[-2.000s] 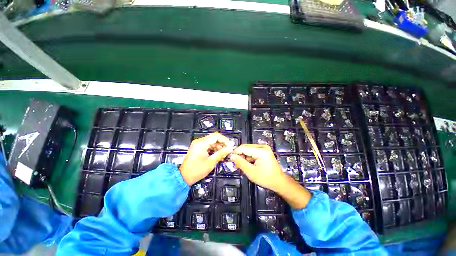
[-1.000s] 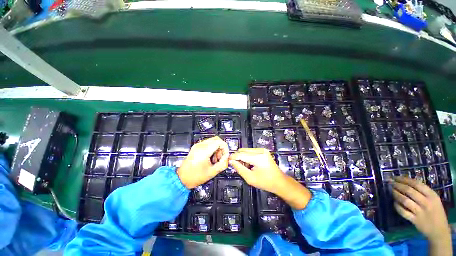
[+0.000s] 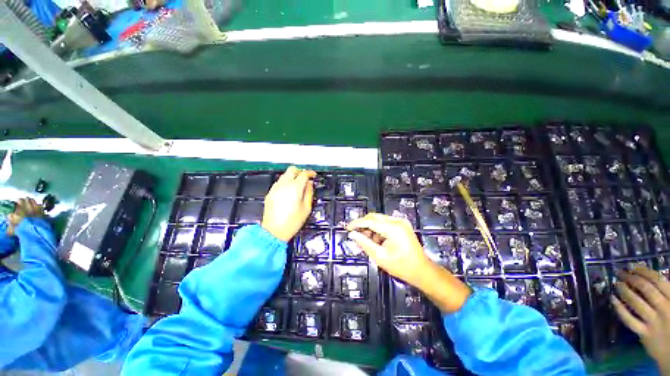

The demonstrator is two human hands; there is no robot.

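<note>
The left blister tray (image 3: pixel 192 236) is black with square pockets; small black modules (image 3: pixel 312 278) sit in its right-hand columns. My left hand (image 3: pixel 289 203) is over the upper part of this tray, fingertips down at a pocket in the top row; whether it holds a module is hidden. My right hand (image 3: pixel 388 244) is over the tray's right edge with thumb and fingers pinched together; I cannot tell if a tiny part is between them. The middle tray (image 3: pixel 445 241) has small silvery parts in its pockets, and gold-yellow tweezers (image 3: pixel 477 222) lie across it.
A third tray (image 3: pixel 609 208) lies at right, with another person's hand (image 3: pixel 643 305) over its near part. A black box (image 3: pixel 101 219) with cable stands left, beside another person's hand (image 3: pixel 27 211). A green belt (image 3: pixel 308 103) runs behind; a slanted metal post (image 3: pixel 88 88) rises at left.
My hands, together before, are now apart: the left moved up and left to the top-row pocket, the right stayed near the tray edge. Another person's hand came in at right; one shows at left.
</note>
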